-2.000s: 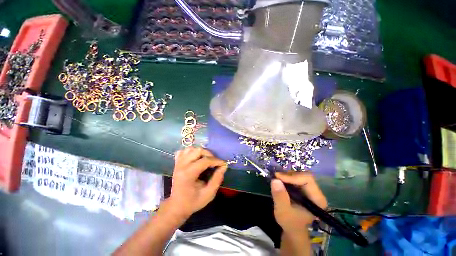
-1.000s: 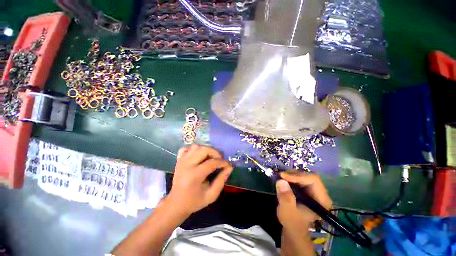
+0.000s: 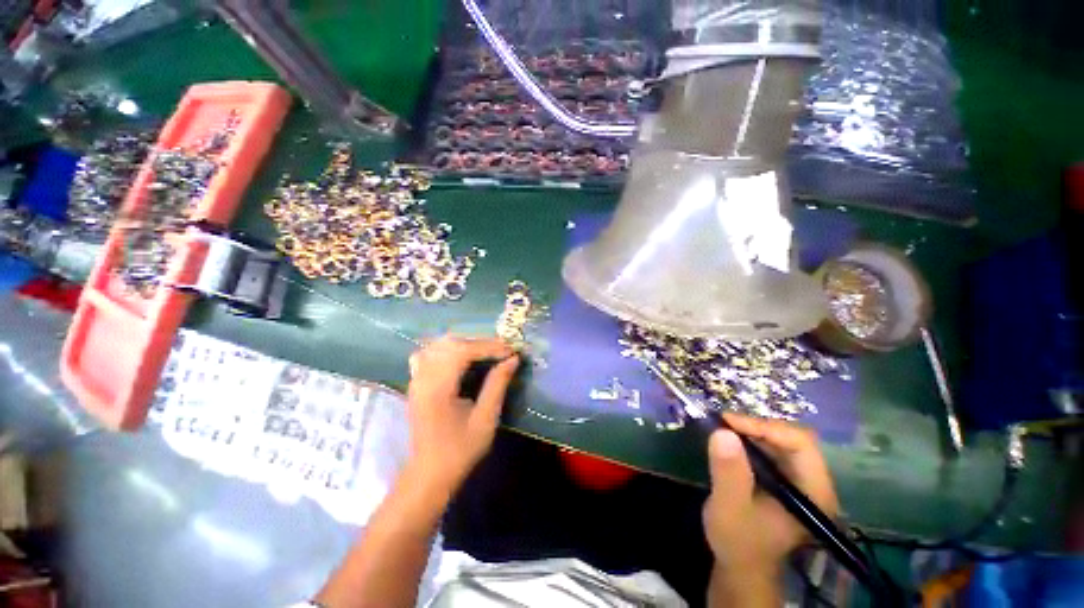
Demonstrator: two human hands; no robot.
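Observation:
My left hand [image 3: 452, 386] is at the bench's front edge, its thumb and index fingertips pinched just below a few copper-coloured rings [image 3: 514, 315]. A thin solder wire [image 3: 357, 311] runs into it from the reel [image 3: 244, 279]. Whether a ring is also between the fingertips cannot be told. My right hand [image 3: 767, 493] grips the black soldering iron [image 3: 808, 511]; its thin metal tip points up-left at the front left edge of the heap of tiny terminals [image 3: 743, 374] on the blue-purple mat [image 3: 577, 356]. A few tiny pieces [image 3: 615, 390] lie left of the tip.
A cloudy fume hood [image 3: 701, 255] stands over the mat, with a round tan pot [image 3: 909, 303] and slim silver tool [image 3: 941, 392] to its right. A ring heap [image 3: 357, 232] and red-orange tray [image 3: 119, 344] are at left, blister trays [image 3: 535, 107] behind, a printed sheet [image 3: 268, 416] lower left.
The view has swung left, so the bench appears shifted right. My left hand has moved left across the bench to the few set-apart rings. The iron's tip is slightly nearer the terminal heap.

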